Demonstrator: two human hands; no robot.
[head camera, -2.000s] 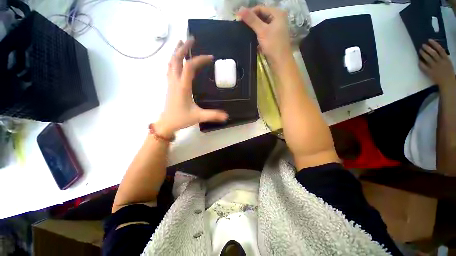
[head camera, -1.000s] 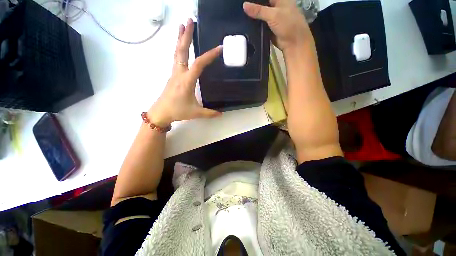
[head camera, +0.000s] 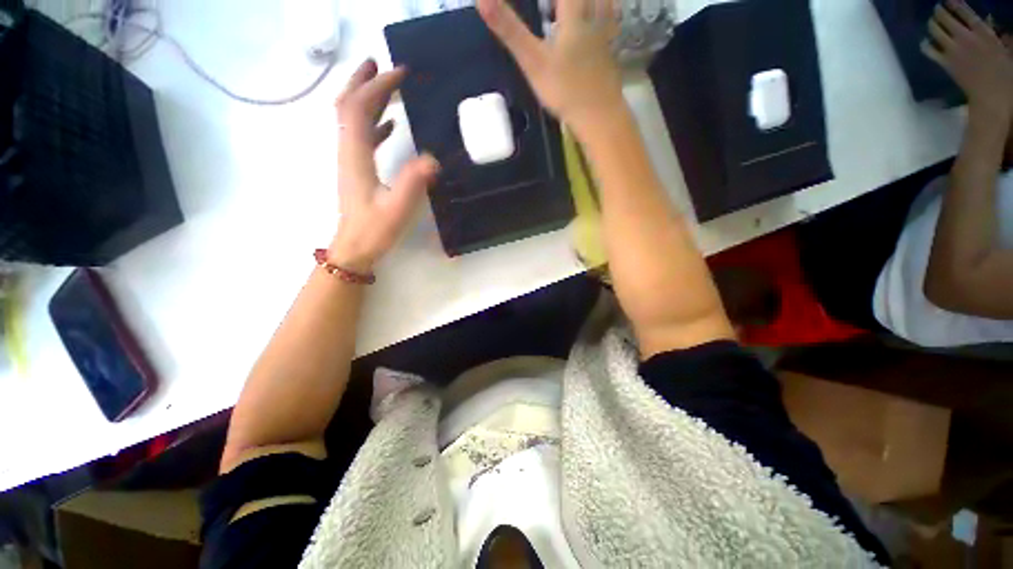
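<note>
A black inner tray (head camera: 500, 211) lies on the white bench in front of me, slightly tilted. A white earbud case (head camera: 487, 128) sits in its centre recess. My left hand (head camera: 375, 183) is at the tray's left edge, fingers apart, holding nothing. My right hand (head camera: 567, 56) is over the tray's upper right, fingers spread, with nothing seen in it; its fingertips are near the picture's top edge. A second black tray (head camera: 733, 167) with a white case (head camera: 769, 100) lies to the right.
A tall stack of black trays (head camera: 89, 156) and a smartphone (head camera: 102, 345) are at left. A thin cord (head camera: 239, 98) curls at the back left. A yellow strip (head camera: 582, 200) lies beside my right forearm, a clear plastic bag (head camera: 642, 28) beyond it. A coworker's hand (head camera: 969, 50) touches a black tray at right.
My left hand has drawn a little away from the white case to the left. My right hand has opened over the tray's top. The coworker's hand is back on the far right tray.
</note>
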